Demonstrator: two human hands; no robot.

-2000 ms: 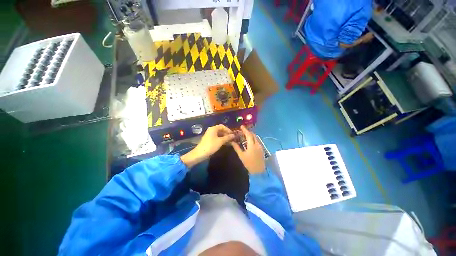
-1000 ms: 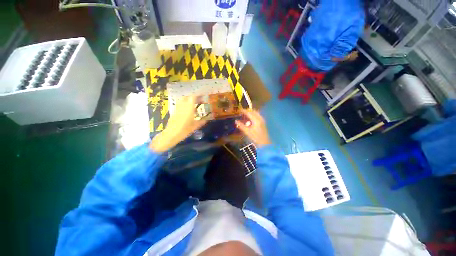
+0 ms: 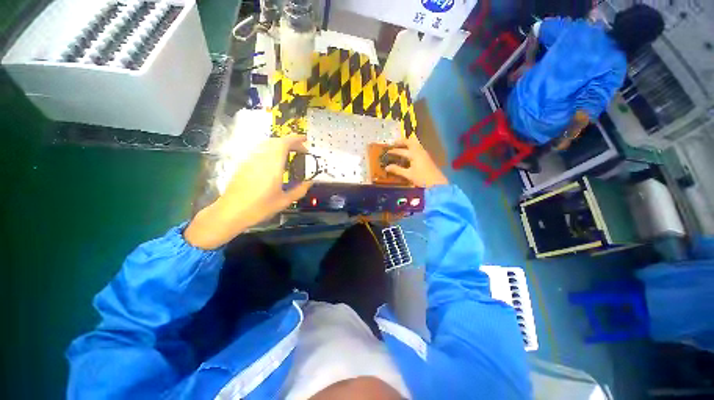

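My left hand (image 3: 262,176) holds a round black part (image 3: 304,166) between thumb and fingers, over the left end of the silver-grey base plate (image 3: 344,133). A thin dark loop shows at the part's right side. My right hand (image 3: 419,166) is at the orange-brown fixture (image 3: 380,173) at the plate's right end. Its fingertips touch a dark round thing (image 3: 393,161) at the fixture's centre and partly cover it. Whether the fingers grip it cannot be told.
The control panel (image 3: 358,200) runs along the front. The hazard-striped bed (image 3: 356,76) lies behind. Stacked foam trays (image 3: 117,94) stand left. A small grid tray (image 3: 396,248) hangs below the panel. A foam tray (image 3: 530,316) is lower right. A person in blue (image 3: 571,78) sits upper right.
The view has shifted. My hands have parted from in front of the panel. The left is now left of the plate with a black part, the right on the fixture.
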